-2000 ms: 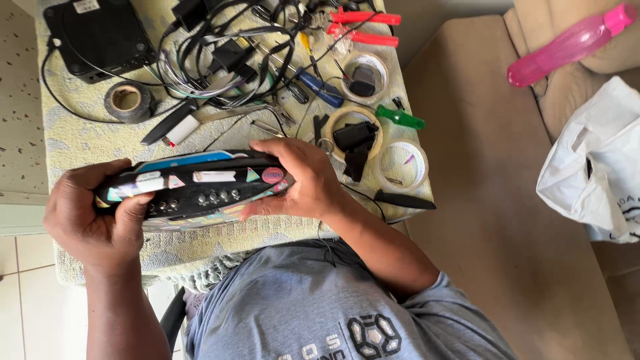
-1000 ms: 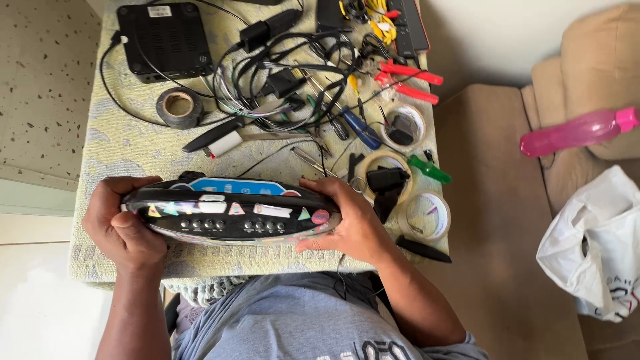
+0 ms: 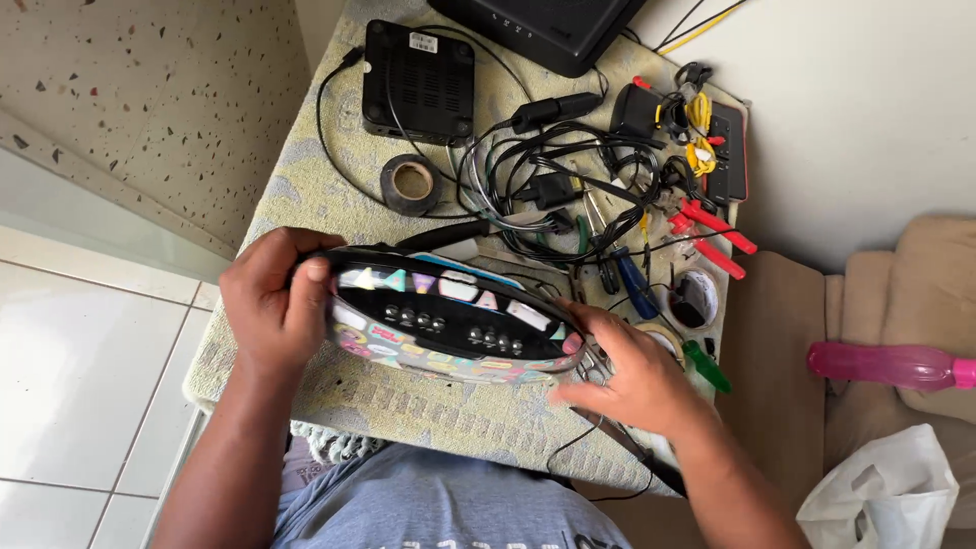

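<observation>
A black electronic device covered in stickers (image 3: 450, 316) is held on edge above the cloth-covered table, a row of small round buttons facing up. My left hand (image 3: 278, 301) grips its left end, thumb on the upper edge. At the right end, my right hand (image 3: 629, 366) has its fingers behind the casing and its thumb apart in front. Part of a blue surface shows along the far side. What the device is exactly, I cannot tell. Behind it lie a knife-like tool with a black handle (image 3: 446, 235) and a roll of black tape (image 3: 412, 184).
Tangled black cables (image 3: 579, 183), a black box (image 3: 419, 80) and a larger black device (image 3: 549, 27) cover the far side. Red-handled pliers (image 3: 713, 236), blue (image 3: 637, 282) and green (image 3: 707, 366) handles lie right. Beyond are a sofa (image 3: 778, 343), pink bottle (image 3: 888, 366) and white bag (image 3: 884, 488).
The device has tilted, its right end now nearer my body, and more of its stickered face shows. Both hands have stayed at its ends. The view has shifted, showing more of the table's far side.
</observation>
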